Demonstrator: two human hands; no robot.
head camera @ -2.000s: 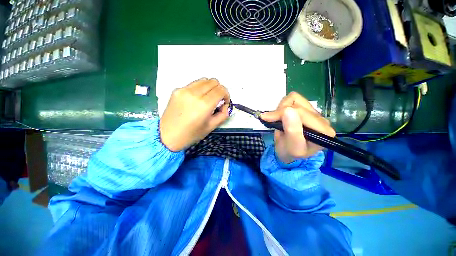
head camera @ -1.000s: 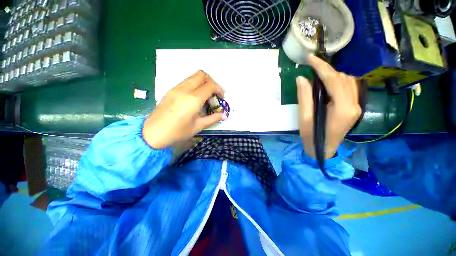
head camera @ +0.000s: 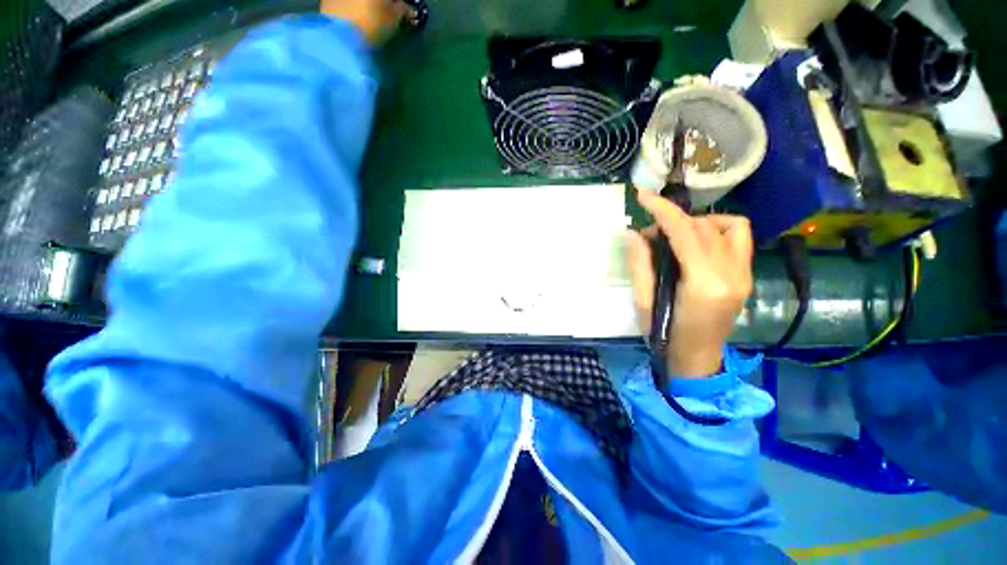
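Observation:
My left hand [head camera: 370, 13] reaches to the far side of the bench and is cut off by the top edge. Its fingertips hold a small dark round circuit board [head camera: 415, 11]. My right hand [head camera: 701, 270] holds the black soldering iron [head camera: 665, 289] upright in the view, its tip end inside the off-white round pot [head camera: 754, 138]. The white work sheet [head camera: 508, 243] lies between my arms, with a thin curved dark strand [head camera: 519, 304] near its front edge. A small silver-white block [head camera: 370, 266] lies left of the sheet.
A black fume fan [head camera: 563, 127] stands behind the sheet. The blue soldering station [head camera: 784, 149] with cables is right of the pot. A tray of silver-white blocks [head camera: 138, 155] is at left, partly behind my left sleeve. Another person's blue sleeve shows at right.
My left hand has moved from the sheet to the far bench with the board. My right hand has moved the iron from the work to the pot. The view has shifted.

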